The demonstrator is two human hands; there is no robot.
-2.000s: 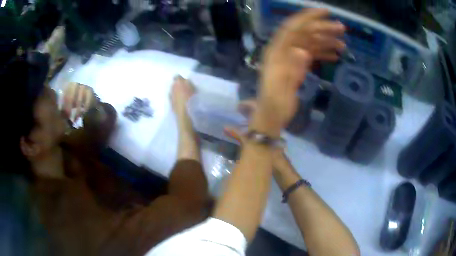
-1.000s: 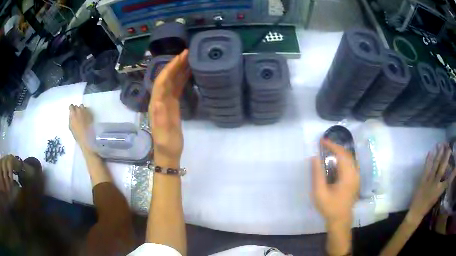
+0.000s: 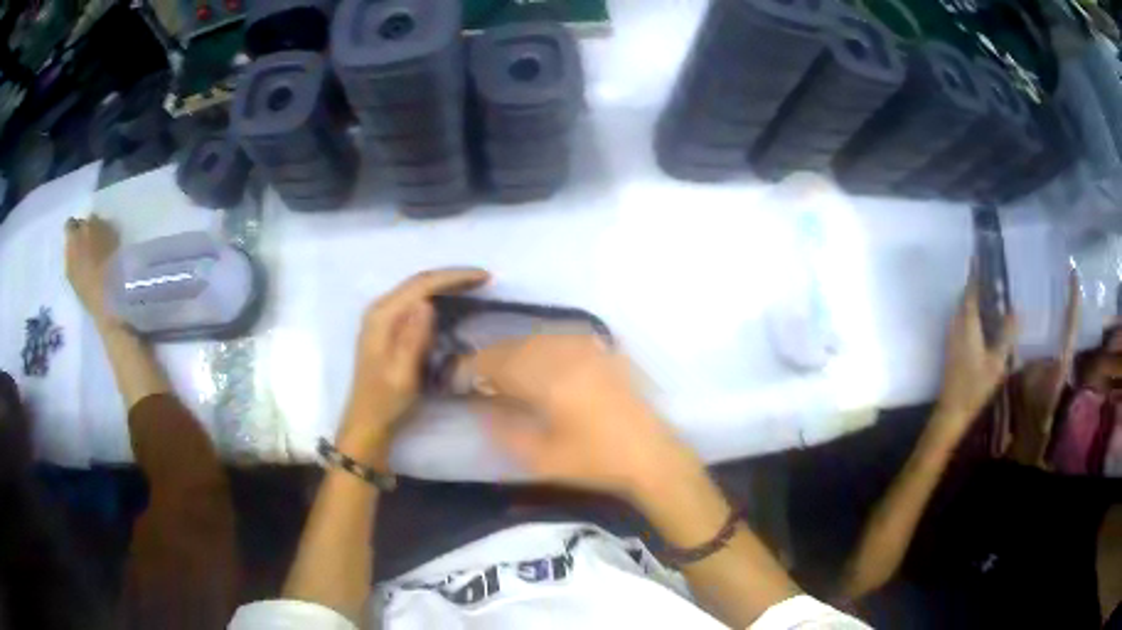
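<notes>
A dark base (image 3: 578, 318) lies lengthwise over the bench in front of me, its glossy black rim showing behind my hands. My left hand (image 3: 391, 351) grips its left end, with the thumb side along the end. My right hand (image 3: 572, 400) is blurred and lies over the base's front and middle. It hides much of the base, and whether its fingers hold the base cannot be told.
Tall columns of dark grey parts (image 3: 412, 123) stand at the back. A clear plastic housing (image 3: 185, 286) lies at left by a neighbour's hand (image 3: 92, 265). A clear plastic film (image 3: 806, 289) lies at right. Another person's hand (image 3: 978, 357) holds a dark part at far right.
The view has shifted right. The black base has moved from the film at right to in front of me. My left hand has come down from the grey stacks onto it.
</notes>
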